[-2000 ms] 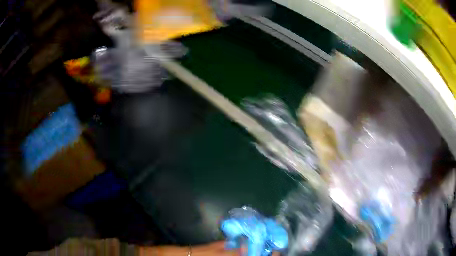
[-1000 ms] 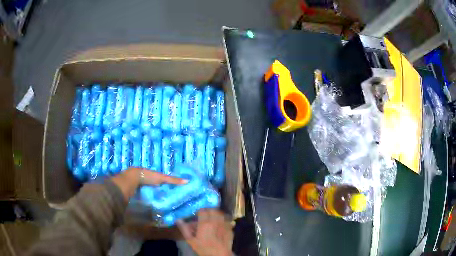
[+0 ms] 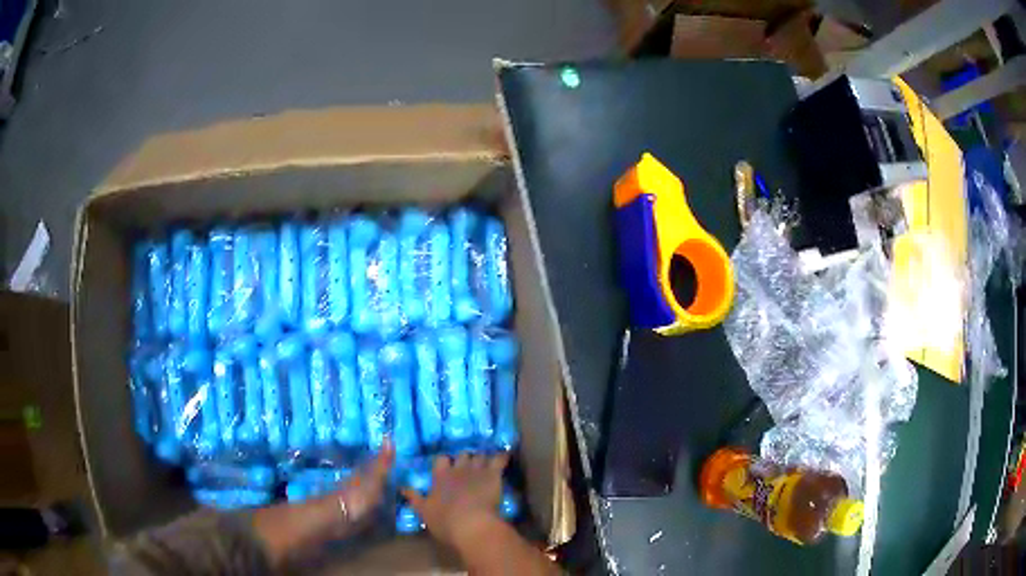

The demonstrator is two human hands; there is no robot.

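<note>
A brown carton (image 3: 109,450) holds two full rows of bagged blue products (image 3: 318,388) standing on edge. More bagged blue pieces (image 3: 231,484) lie crosswise along its near side. My right hand (image 3: 467,495) is palm down over a bagged blue product (image 3: 410,518) at the near right, fingers bent over it, and the piece shows on both sides of the hand. My left hand (image 3: 358,495) is edge-on beside it, thumb up, touching the near pieces. Its fingertips are hidden, so its grip cannot be told.
A dark green bench (image 3: 563,124) adjoins the carton's right side. On it are an orange and blue tape dispenser (image 3: 675,253), a dark flat rectangle (image 3: 641,433), an amber drink bottle (image 3: 779,495), crinkled clear bags (image 3: 804,338), a black box (image 3: 838,141) and a yellow envelope (image 3: 932,264).
The bagged blue product held above the carton a second ago is now down in the near right part. My hands have moved lower. Two seconds ago the view was over the bench.
</note>
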